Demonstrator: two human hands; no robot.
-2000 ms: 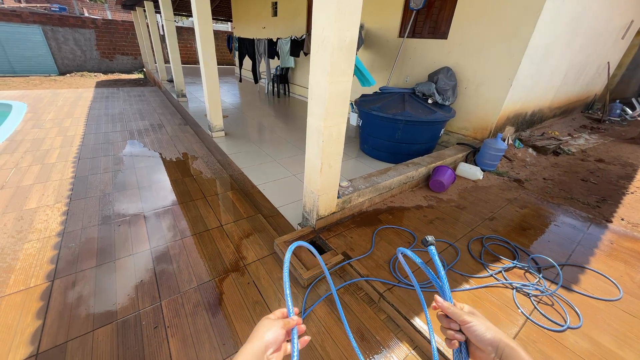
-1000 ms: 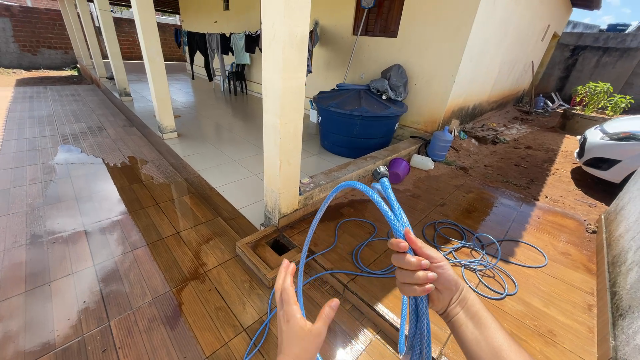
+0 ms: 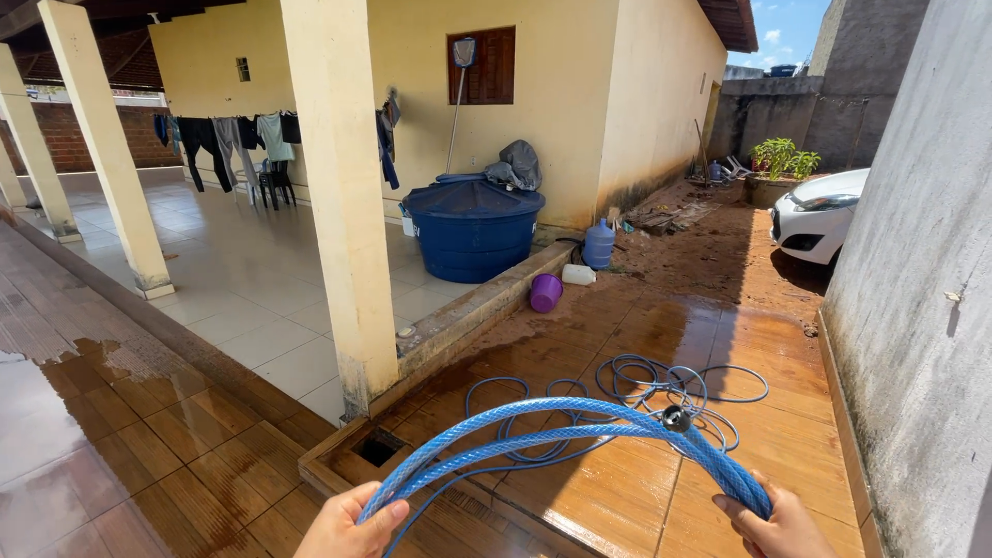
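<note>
Several loops of a braided blue hose point(image 3: 535, 407) arch between my two hands. My left hand point(image 3: 353, 523) grips the loops at the lower left, thumb on top. At the lower right my right hand point(image 3: 775, 515) is closed around the gathered strands. A black hose end fitting point(image 3: 676, 418) sticks out of the bundle, nearer my right hand. Beyond my hands, thinner-looking blue hose point(image 3: 643, 380) lies in loose coils on the wet brown tiles, with one length running back toward my left hand.
A square drain opening point(image 3: 378, 447) sits by the base of a cream pillar point(image 3: 341, 194). Past the low curb point(image 3: 496, 298) stands a blue water tank point(image 3: 474, 232). A purple bucket point(image 3: 545, 293), a white jug point(image 3: 579, 274) and a blue bottle point(image 3: 598, 245) are beside it. A grey wall point(image 3: 922, 279) runs along the right.
My left hand, open one second ago, has closed on the hose. My hands are farther apart, with the loops arched between them. The view has turned right.
</note>
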